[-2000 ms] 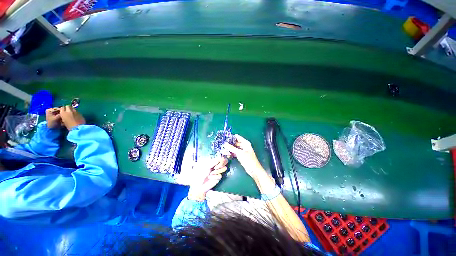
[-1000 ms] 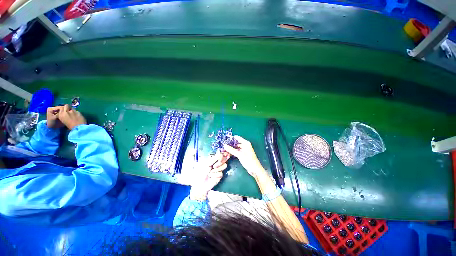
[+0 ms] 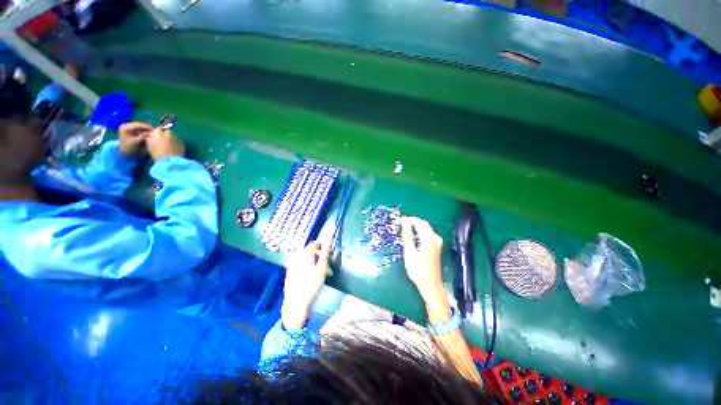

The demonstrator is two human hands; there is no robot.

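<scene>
A loose heap of small silvery-blue metal parts (image 3: 383, 230) lies on the green bench in front of me. My right hand (image 3: 421, 251) is at the heap's right edge, fingertips low and close together; whether they pinch a part is too blurred to tell. My left hand (image 3: 308, 273) is at the lower right corner of the ribbed stack of strips (image 3: 301, 207), beside narrow dark-blue rods (image 3: 344, 207). Its fingertips are near the rods' lower ends, and a pale blurred shape shows there; I cannot tell if it holds anything.
A black electric screwdriver (image 3: 465, 261) with its cord, a round screw dish (image 3: 527, 269) and a clear plastic bag (image 3: 613, 273) lie to the right. Two round units (image 3: 254, 207) lie left of the stack. A neighbour's blue sleeves (image 3: 186, 210) are at left. A red tray (image 3: 545, 387) is below the bench edge.
My hands were together at the heap and are now apart. My left hand has moved left to the stack and rods. The upright rod at my hands no longer shows. The view has turned and tilted.
</scene>
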